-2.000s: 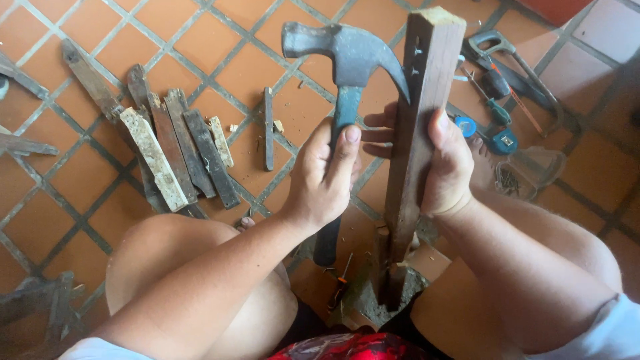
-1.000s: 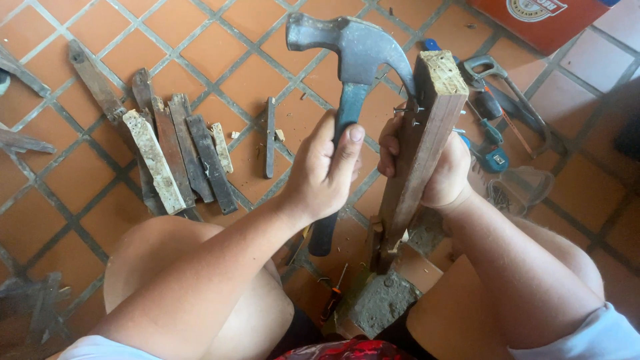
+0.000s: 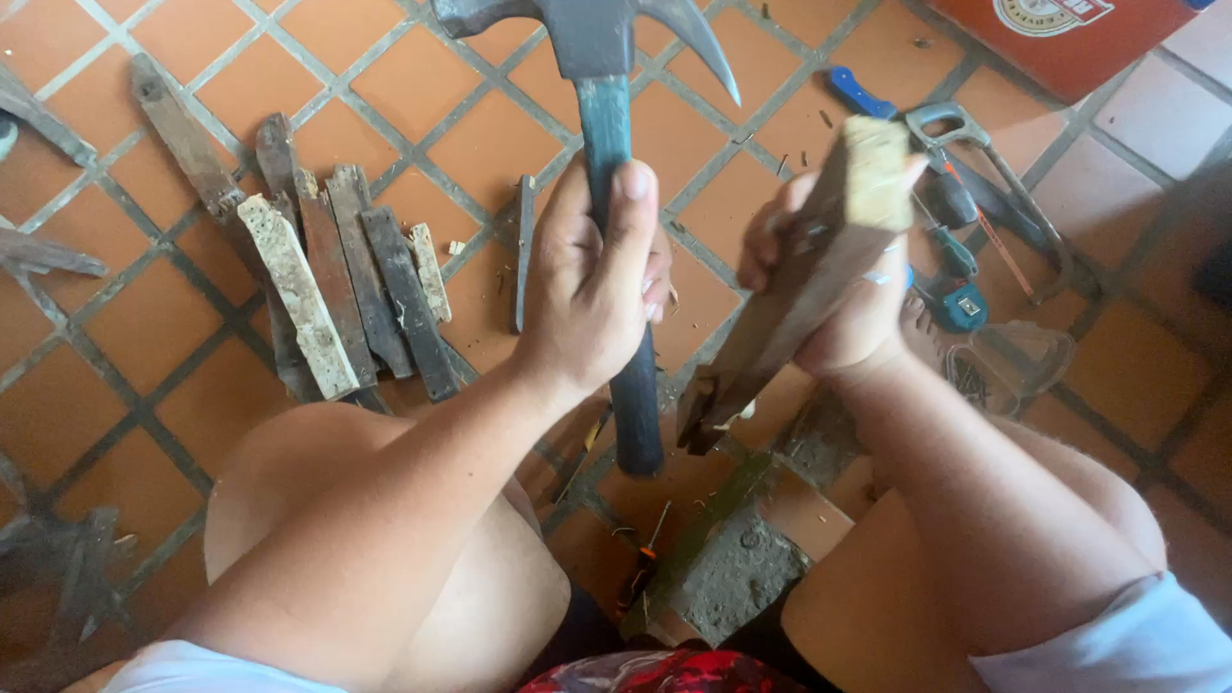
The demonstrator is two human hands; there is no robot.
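My left hand (image 3: 597,269) is closed around the handle of a claw hammer (image 3: 604,125), its claw pointing right and its head partly cut off by the top edge. In my right hand (image 3: 847,279) is a dark wooden piece (image 3: 799,279) with a pale end face tilted up toward me; its lower end is notched or split. Hammer and wood are apart. Beneath them, between my legs, a concrete block (image 3: 741,573) rests on the floor, with a screwdriver (image 3: 648,558) beside it.
Several old wooden strips (image 3: 313,298) lie at left, and a thin dark strip (image 3: 523,255) lies nearer the middle. At right are a hacksaw (image 3: 1011,173), a tape measure (image 3: 964,306), a blue-handled tool (image 3: 859,91) and a clear plastic container (image 3: 1020,361). A red box (image 3: 1068,38) stands at the top right.
The wooden piece has gone from nearly upright to slanted, its lower end lifted away from the concrete block. More of the block shows. The hammer stays in my left hand.
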